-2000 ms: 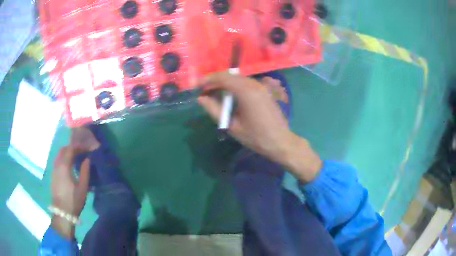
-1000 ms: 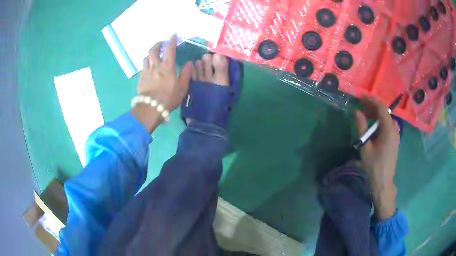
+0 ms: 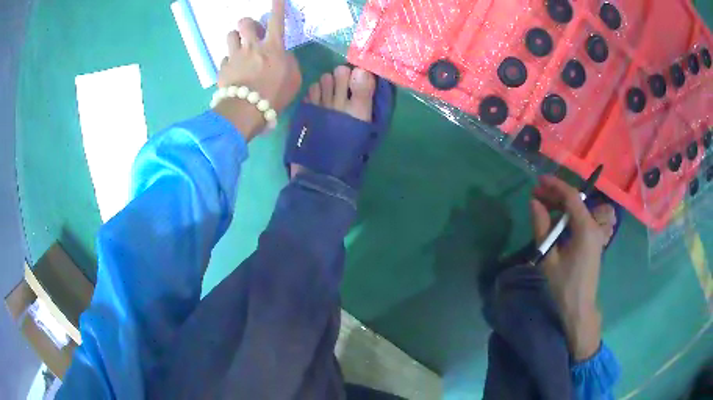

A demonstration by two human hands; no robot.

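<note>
My left hand (image 3: 258,69) is at the upper left over the white notepad (image 3: 213,27), index finger extended onto the page, holding nothing. My right hand (image 3: 569,246) is at the right, by my right foot, holding a marker pen (image 3: 553,237) with a white barrel and a black end pointing up. The red compartment tray (image 3: 606,152) lies at the upper right, cut off by the frame's edge. Clear blister trays (image 3: 483,134) lie over it, with rows of black round parts (image 3: 512,71).
A blank white paper strip (image 3: 114,141) lies on the green floor at the left. An open cardboard carton (image 3: 59,301) is at the lower left. My blue slipper (image 3: 331,144) is between the notepad and the tray. Yellow-black floor tape (image 3: 698,256) runs at the right edge.
The view has turned left, so the tray now sits at the upper right. My left hand has moved from beside my left foot up onto the notepad. My right hand still holds the marker pen.
</note>
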